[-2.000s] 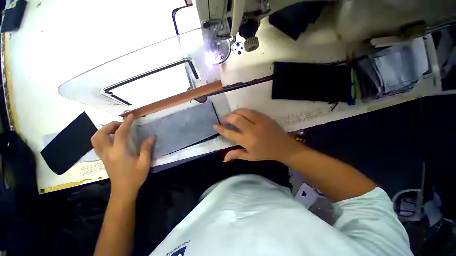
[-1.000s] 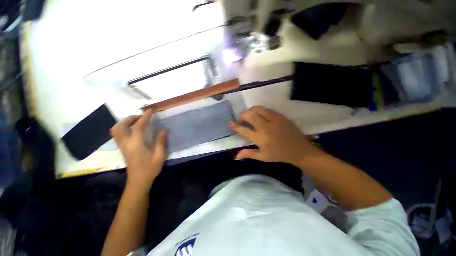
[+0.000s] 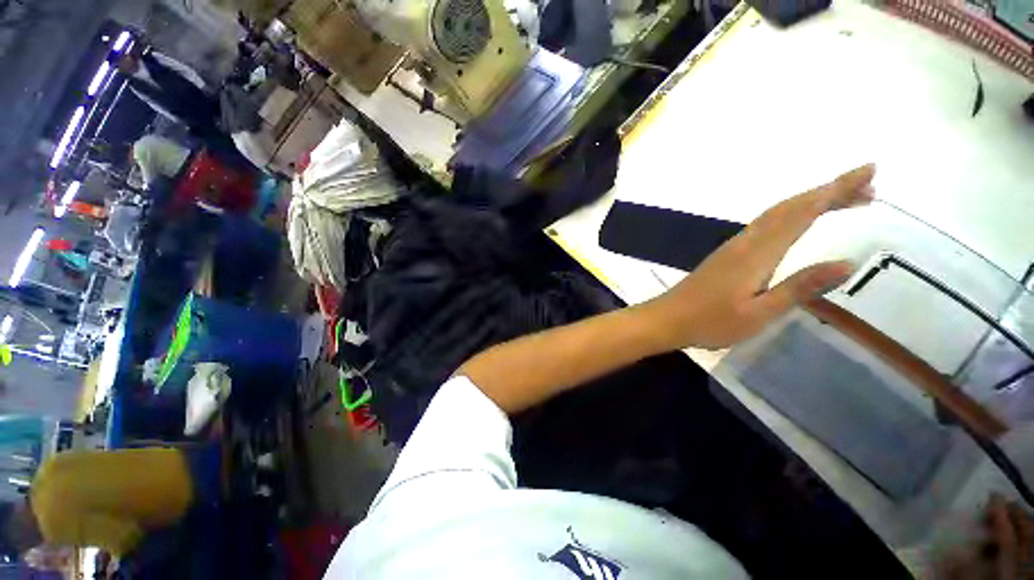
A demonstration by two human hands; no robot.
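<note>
The clear template (image 3: 907,244) lies on the white table (image 3: 726,125), its black-edged slot outline on the far side of a reddish-brown hinge strip (image 3: 907,365). A grey flap piece (image 3: 839,408) lies flat on the near side of the strip. My left hand (image 3: 737,278) is over the template's left end, fingers and thumb apart, with nothing seen in it. My right hand (image 3: 1003,538) is blurred and cut off at the bottom right corner, near the grey piece's right end. A black piece (image 3: 669,232) lies left of the template, partly behind my left hand.
A black fabric heap (image 3: 454,283) is left of the table, with a pale cloth bundle (image 3: 340,187) behind it. Another machine (image 3: 465,51) stands beyond. A person in yellow (image 3: 113,499) is at the lower left. A pink basket edge (image 3: 964,34) shows at the top right.
The view has swung left, so the sewing machine and right-hand pile are out of frame. My left hand has lifted off the grey piece's left end and its fingers have spread.
</note>
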